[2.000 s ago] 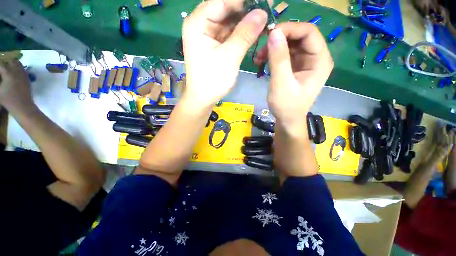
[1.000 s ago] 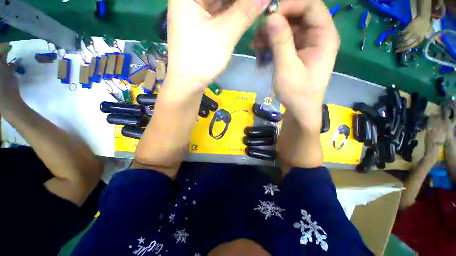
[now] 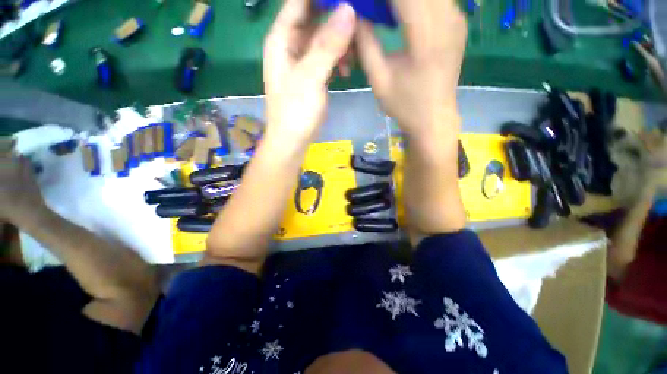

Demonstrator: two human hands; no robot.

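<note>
My left hand (image 3: 308,69) is at the top centre, its thumb over a deep blue piece (image 3: 374,10) that the top edge cuts off. My right hand (image 3: 409,62) is beside it, close to the blue piece; its fingertips are cut off, so its grip cannot be told. A small dark reddish bit shows blurred between the hands. Below, black oval housings (image 3: 369,193) lie in a short column between yellow printed sheets (image 3: 329,212). More black housings (image 3: 179,210) lie by my left forearm.
Blue and tan battery assemblies (image 3: 150,140) lie on the white sheet (image 3: 110,204) at left. Black housings are heaped (image 3: 567,146) at right. Parts lie on the green mat (image 3: 146,58), with a grey cable loop (image 3: 585,45) at upper right. An open cardboard box (image 3: 570,299) is lower right. People's arms show at both sides.
The view has shifted, showing more of the mat at upper left. A blue piece now shows at my hands, where a small metallic part was. The other person's hand near the cable has gone from view.
</note>
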